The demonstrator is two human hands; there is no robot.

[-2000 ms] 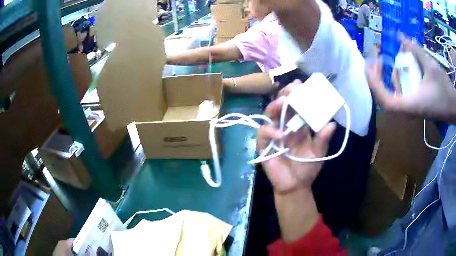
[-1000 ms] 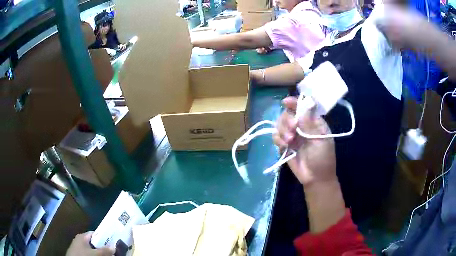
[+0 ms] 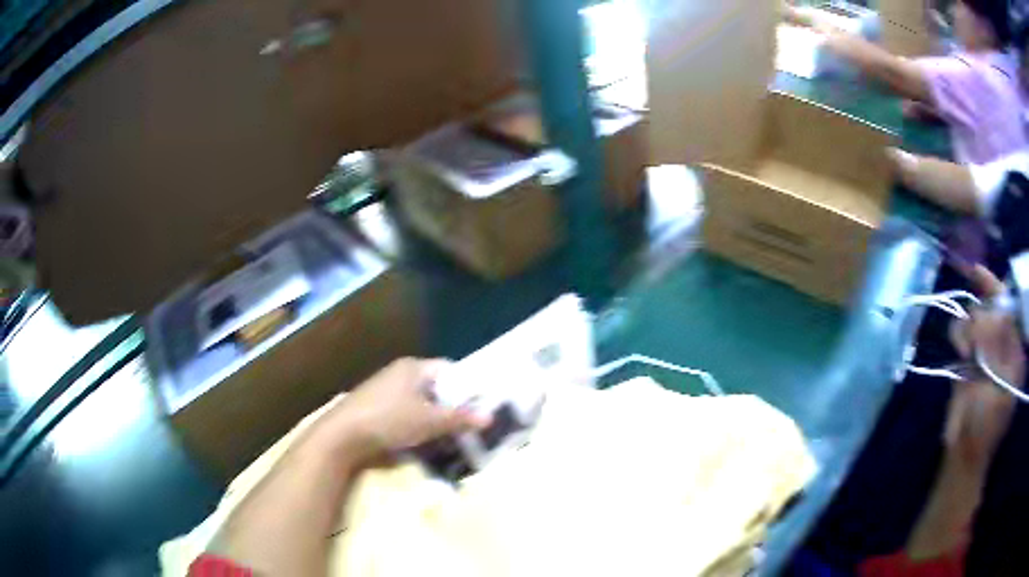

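Note:
My left hand is shut on a white leaflet with a dark picture and small square code, held over a large crumpled yellow-tan sheet. My right hand is at the right edge, partly cut off, and holds a looped white cable. A white piece beside its fingers is cut off by the picture's edge. The picture is blurred.
An open, empty-looking carton stands on the green bench. Filled open cartons stand at left and centre, beside a green post. Two other people's arms reach in at upper right.
The view has swung left and down, so the cartons appear farther right. My left hand with the leaflet shows more fully. My right hand with the cable is now at the right edge.

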